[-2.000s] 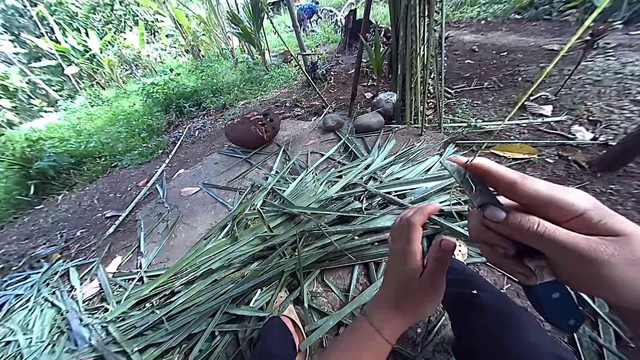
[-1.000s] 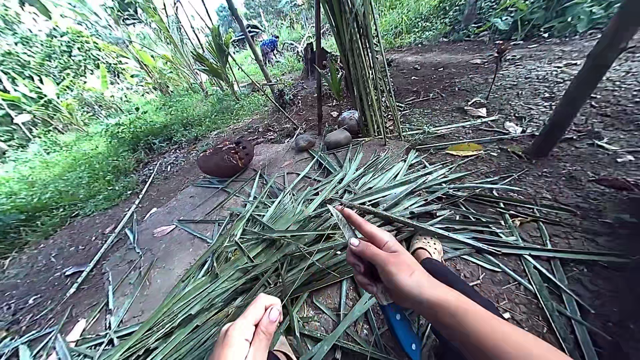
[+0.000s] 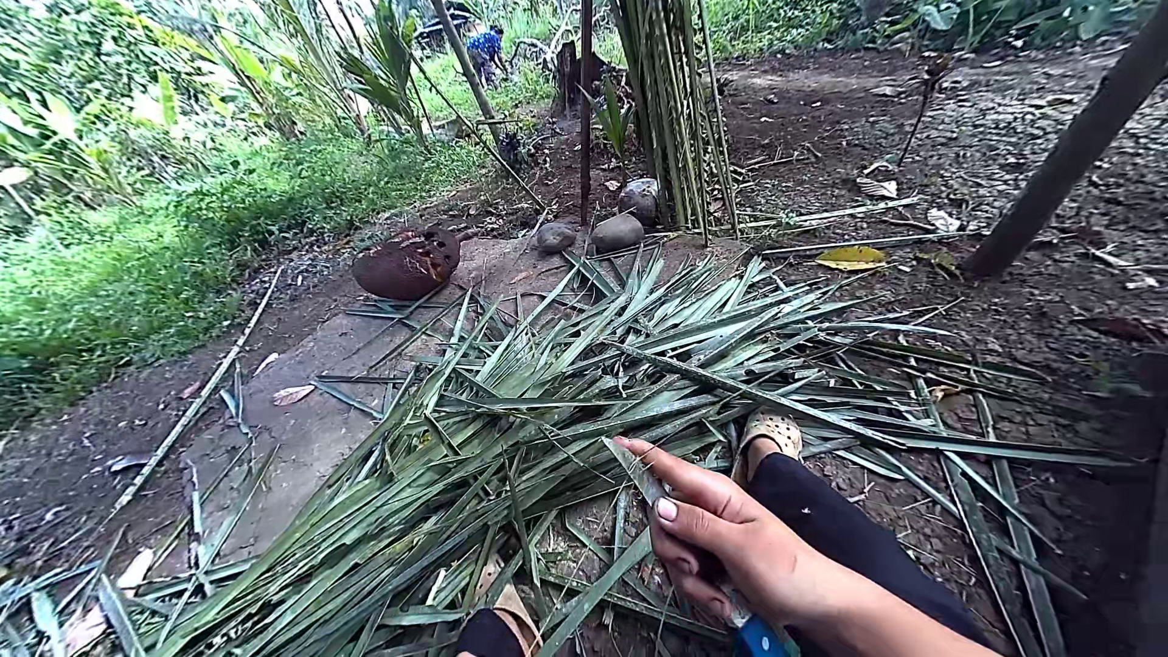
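Note:
My right hand (image 3: 712,538) is closed around a knife (image 3: 636,470). Its pointed blade shows past my fingertips, and part of a blue handle shows beneath the palm. The index finger lies along the blade. Below and beyond the hand spreads a large pile of long green leaf strips (image 3: 493,456), lying over a flat stone slab (image 3: 301,438) and the soil. One long strip (image 3: 598,598) runs to the bottom edge, left of my hand. My left hand is out of the frame.
My feet in tan perforated clogs (image 3: 777,431) stand by the pile. A rusty brown vessel (image 3: 408,265) and rounded stones (image 3: 618,233) lie beyond, near upright bundled stalks (image 3: 671,109). A slanting pole (image 3: 1063,151) stands at right. A person (image 3: 486,53) is far back in the greenery.
My left hand, seen at the bottom in both earlier frames, has left the view. The right hand keeps the knife and has moved away from the right edge since the oldest frame.

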